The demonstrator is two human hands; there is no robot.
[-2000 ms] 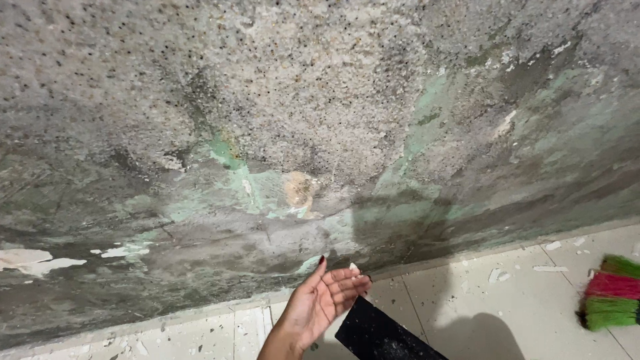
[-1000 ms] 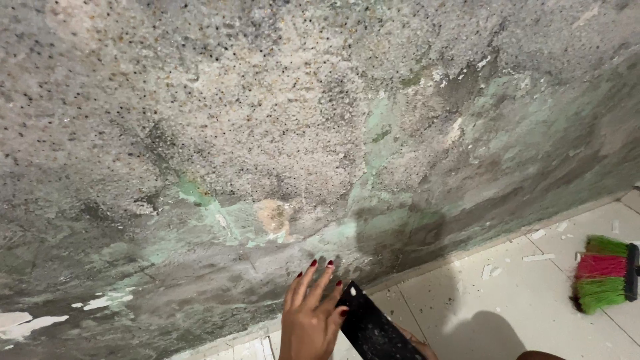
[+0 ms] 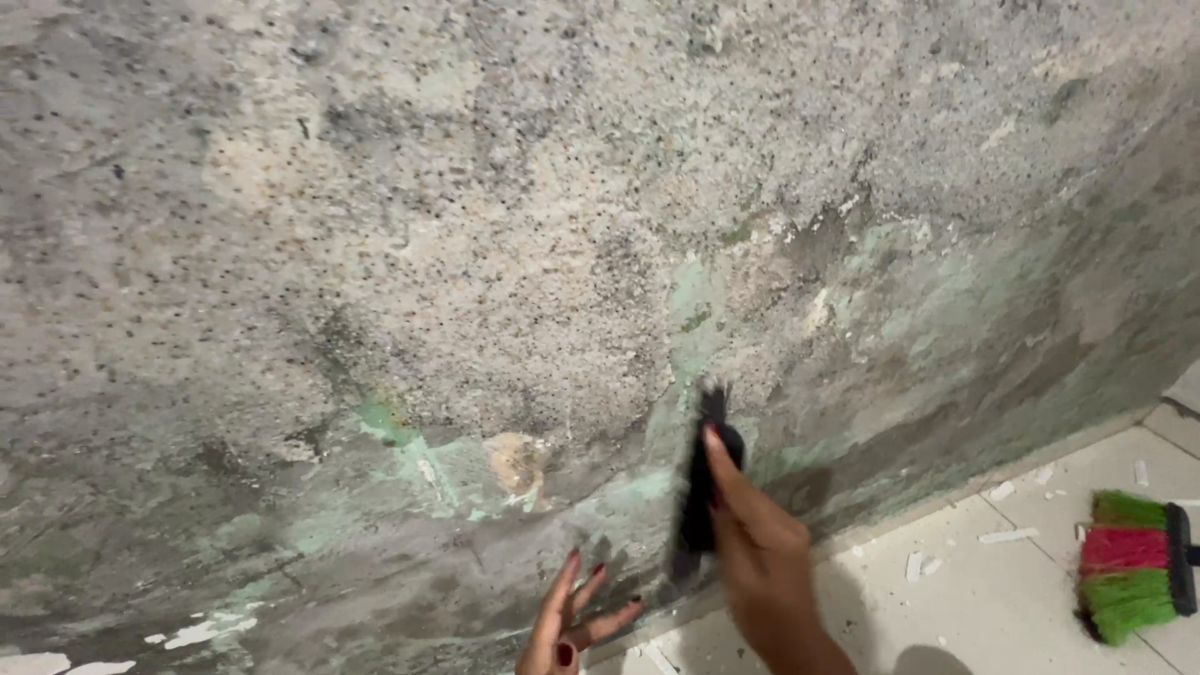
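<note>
My right hand [image 3: 764, 544] grips a black brush [image 3: 698, 497], blurred by motion, whose dark bristles point up at the wall. The brush lies over the lower part of a worn, speckled wall [image 3: 525, 309] with pale green paint patches and grey stains. Whether the bristles touch the wall cannot be told. My left hand [image 3: 572, 623] is at the bottom edge, left of the brush, with its fingers spread near the wall and nothing in it.
A green and red bristled broom head [image 3: 1125, 567] rests on the white tiled floor [image 3: 966, 581] at the right. Several pale flakes lie on the tiles along the wall's foot. Peeled white paint [image 3: 202, 633] shows on the wall at lower left.
My right hand has come into view with the brush, raised against the wall area. My left hand, palm-up two seconds ago beside a black object, is now apart from the brush.
</note>
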